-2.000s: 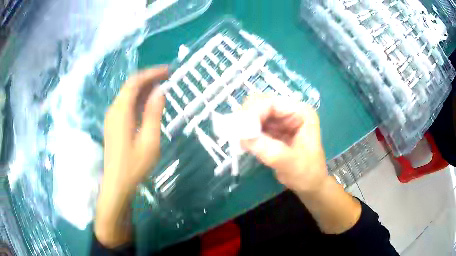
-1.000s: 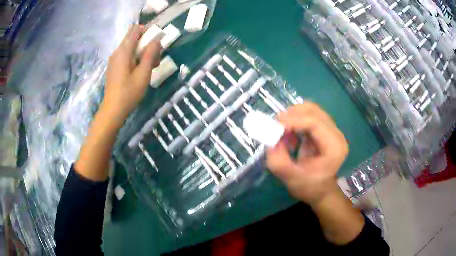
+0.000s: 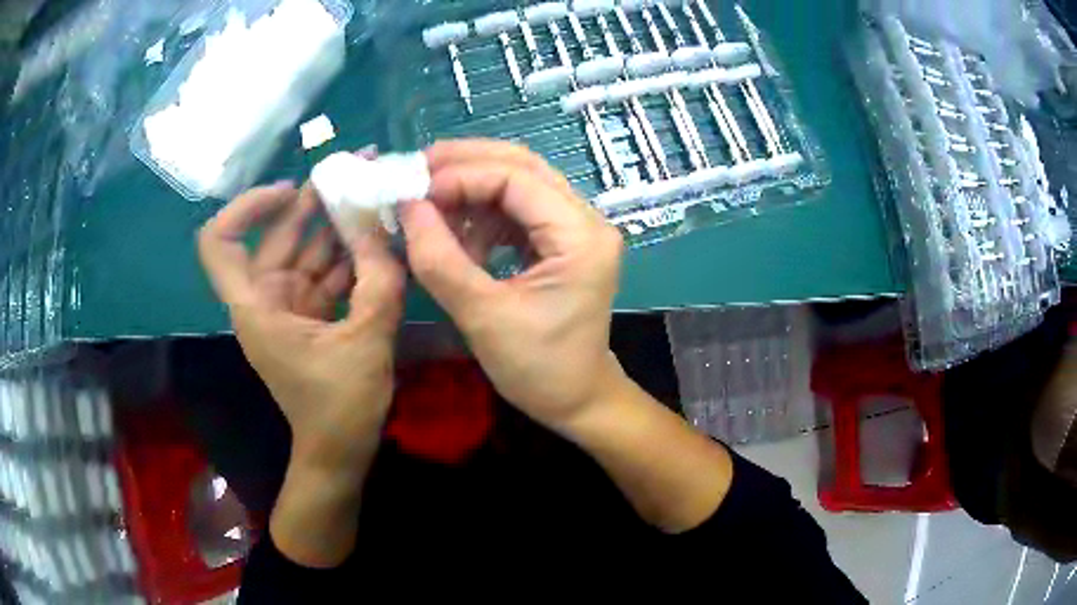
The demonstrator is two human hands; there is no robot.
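My left hand [image 3: 313,278] and my right hand [image 3: 508,254] are close together in front of me. Their fingertips pinch a small white piece [image 3: 376,183] between them; it is blurred, so whether it is one piece or two I cannot tell. A clear blister tray [image 3: 756,203] lies beyond my right hand, holding rows of white stemmed units [image 3: 679,83]. A clear parts tub [image 3: 160,166] heaped with white pieces [image 3: 254,89] stands beyond my left hand. A small white square [image 3: 317,131] lies on the green table by the tub.
Stacked blister trays [image 3: 963,201] with white units stand at the right table edge. Clear trays [image 3: 36,260] lie at the far left. Red stools [image 3: 880,431] and more trays [image 3: 732,366] show below the table edge. A person's dark sleeve [image 3: 1004,437] is at the right.
The view has shifted, so tray and tub sit differently in it. My left hand has come from the pieces at the tub to meet my right hand at the white piece.
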